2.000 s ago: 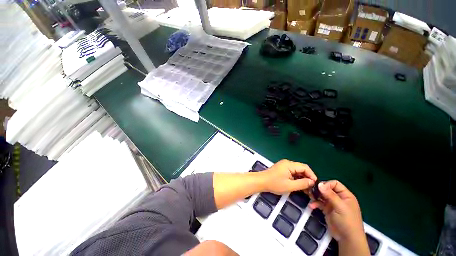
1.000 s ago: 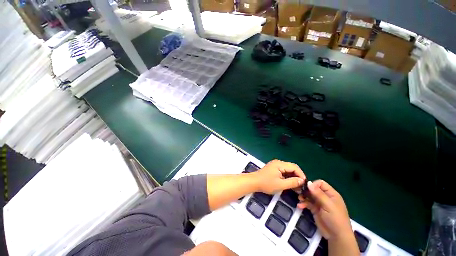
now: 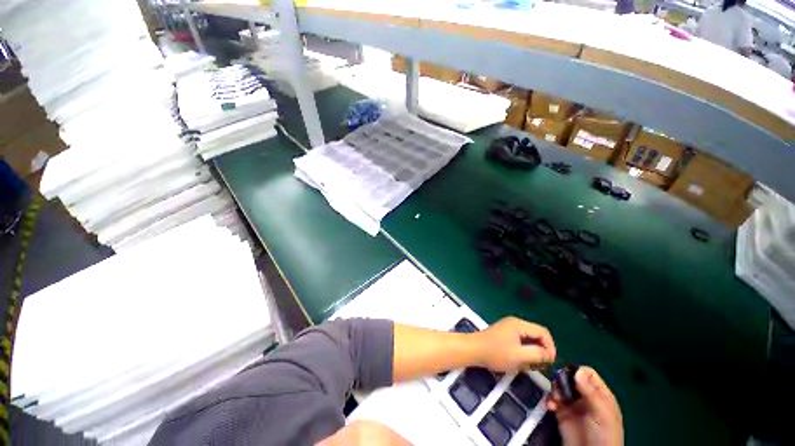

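Observation:
My right hand (image 3: pixel 593 413) holds a small black housing (image 3: pixel 565 381) between thumb and fingers, tilted above the tray's far edge. My left hand (image 3: pixel 516 345) is just left of it, fingers curled and fingertips close to the housing; whether they grip anything is hidden. Below both hands is the white foam tray (image 3: pixel 410 292), with black housings (image 3: pixel 472 391) lying in its pockets. My left forearm covers part of the tray. A loose pile of black parts (image 3: pixel 558 259) lies on the green mat beyond.
A clear blister tray (image 3: pixel 383 165) lies on the mat. A black bag-like lump (image 3: pixel 513 152) is at the back. Tall foam stacks (image 3: pixel 144 327) stand at left, more white trays (image 3: pixel 767 248) at right. An overhead shelf (image 3: pixel 540 65) crosses above, with cardboard boxes (image 3: pixel 649 152) behind. A person (image 3: pixel 728 26) is far off.
The view has tilted up, showing more shelf and less tray. My hands have separated slightly; the black housing now shows more clearly in my right hand.

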